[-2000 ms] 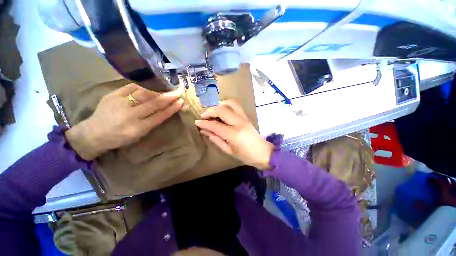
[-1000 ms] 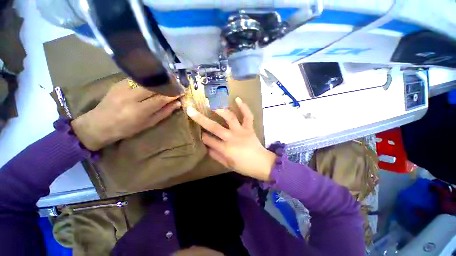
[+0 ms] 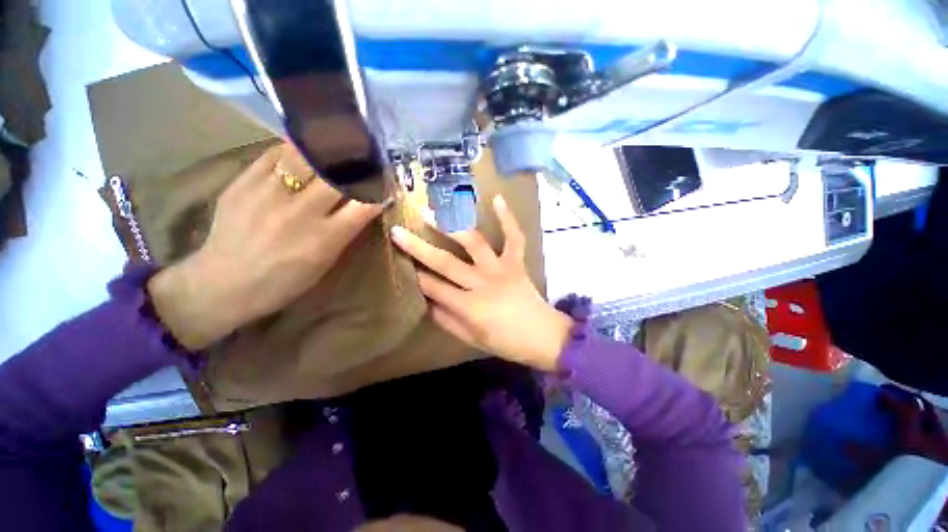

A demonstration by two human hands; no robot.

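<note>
The khaki-brown garment panel (image 3: pixel 312 348) lies under both hands and runs beneath the white machine head (image 3: pixel 437 83). Its zipper (image 3: pixel 131 223) shows at the left edge. My left hand (image 3: pixel 272 234), with a ring, lies on the cloth, its fingertips pinching a fold of it just left of the presser foot (image 3: pixel 407 171). My right hand (image 3: pixel 483 286) lies on the cloth, fingers spread, index fingertip at the folded edge below the needle area. The grey-blue block (image 3: pixel 454 206) stands just above its fingers. The needle itself is too small to tell.
Blue-handled thread snips (image 3: pixel 590 205) and a flat black rectangle (image 3: pixel 658 177) lie right of the needle. A control panel (image 3: pixel 846 204) is at the right. Khaki pieces (image 3: pixel 702 358) hang below the table edge, near a red crate (image 3: pixel 795 324). More khaki pieces (image 3: pixel 187 473) lie lower left.
My right hand has moved from bent fingers near the block to spread flat on the cloth. My left hand's fingers have drawn up and now pinch the cloth, with its back raised.
</note>
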